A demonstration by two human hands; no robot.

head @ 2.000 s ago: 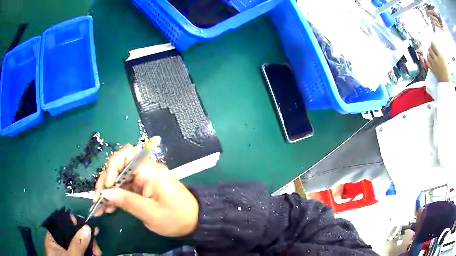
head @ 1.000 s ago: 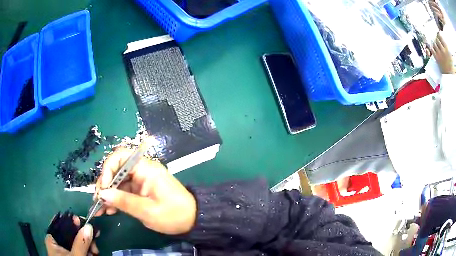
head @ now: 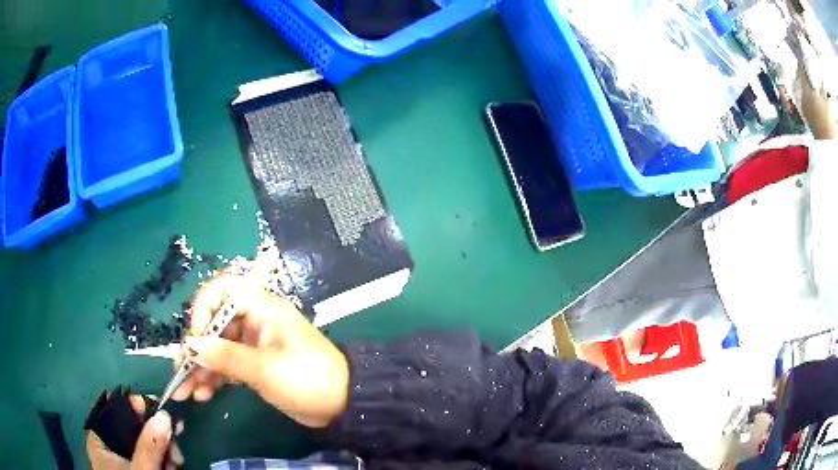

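Observation:
My right hand (head: pixel 266 353) grips silver tweezers (head: pixel 219 323) like a pen, lower left of centre. The tweezers' tips point down-left and meet the black pieces near my left thumb. My left hand (head: pixel 152 445), cut off by the bottom edge, holds fanned black fabric pieces (head: pixel 118 420). Whether a tiny bit is between the tips cannot be told. The black sheet with rows of grey dots (head: pixel 317 151) lies above my right hand, its lower part bare black. Loose black bits (head: pixel 152 294) and whitish bits (head: pixel 266 262) lie beside it. A white tapered stick (head: pixel 154 351) lies partly behind my right fingers.
Two joined small blue trays (head: pixel 127 170) stand at left, one holding black bits. Large blue baskets (head: pixel 574 138) stand at top and upper right, one with clear plastic bags (head: pixel 657 73). A smartphone (head: pixel 536 174) lies beside it. A black strip (head: pixel 55 441) lies lower left. Another person's arm shows at right.
My right hand and the tweezers have tilted slightly and shifted a little, tips still at the black pieces in my left hand. The view has shifted slightly.

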